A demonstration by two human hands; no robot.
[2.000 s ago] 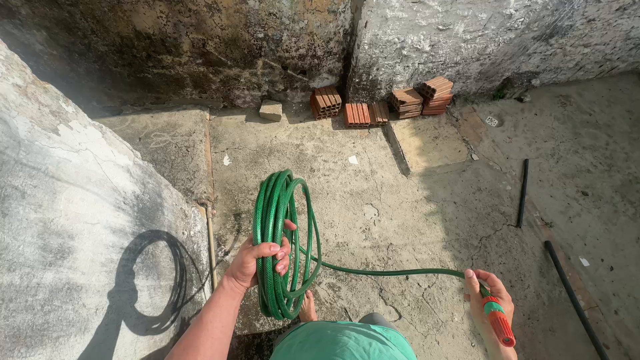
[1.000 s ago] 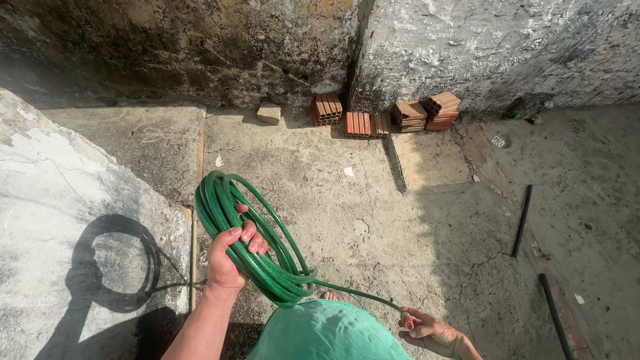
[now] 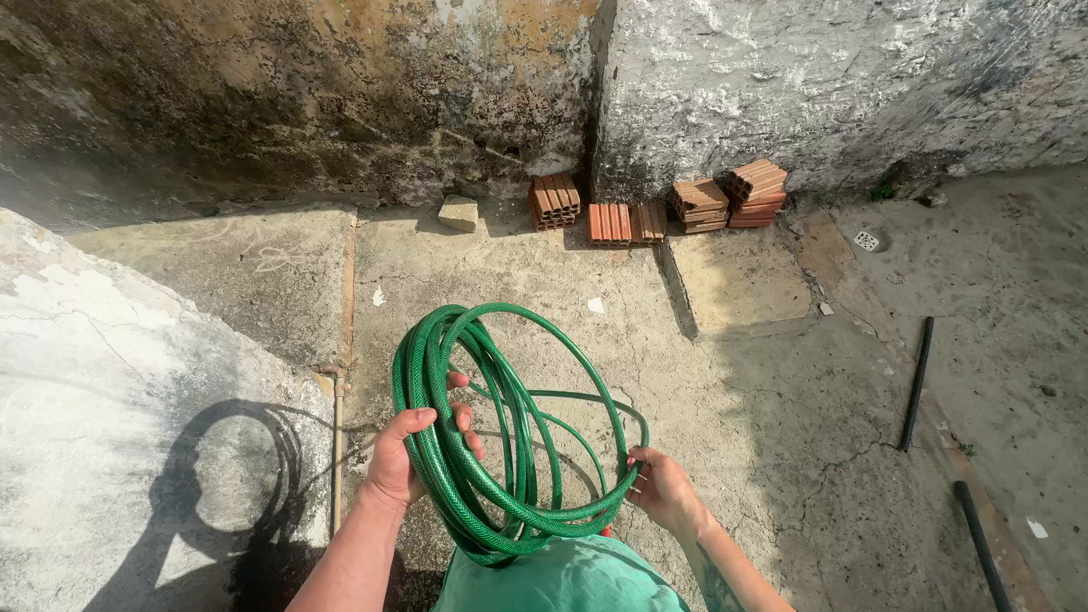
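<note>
Coils of a green garden hose [image 3: 442, 446] hang in front of my green shirt. My left hand [image 3: 421, 450] grips the bundle on its left side, thumb in front and fingers through the loops. At the right edge of the coils, my right hand [image 3: 663, 489] has its fingers closed on a strand of the hose. A small orange-red part [image 3: 605, 530] shows low between the coils and the shirt; the rest of the hose end is hidden.
Hollow clay bricks [image 3: 610, 224] and a pale block [image 3: 459, 213] lie along the weathered walls. Black pipes [image 3: 916, 382] rest on the concrete at the right, near a floor drain cover [image 3: 866, 241]. A thin pipe [image 3: 338, 459] runs beside the low white wall [image 3: 127, 382] at the left.
My right hand has moved in to the coils from farther right, where it held the hose end with its orange fitting. The loops in my left hand now spread wider.
</note>
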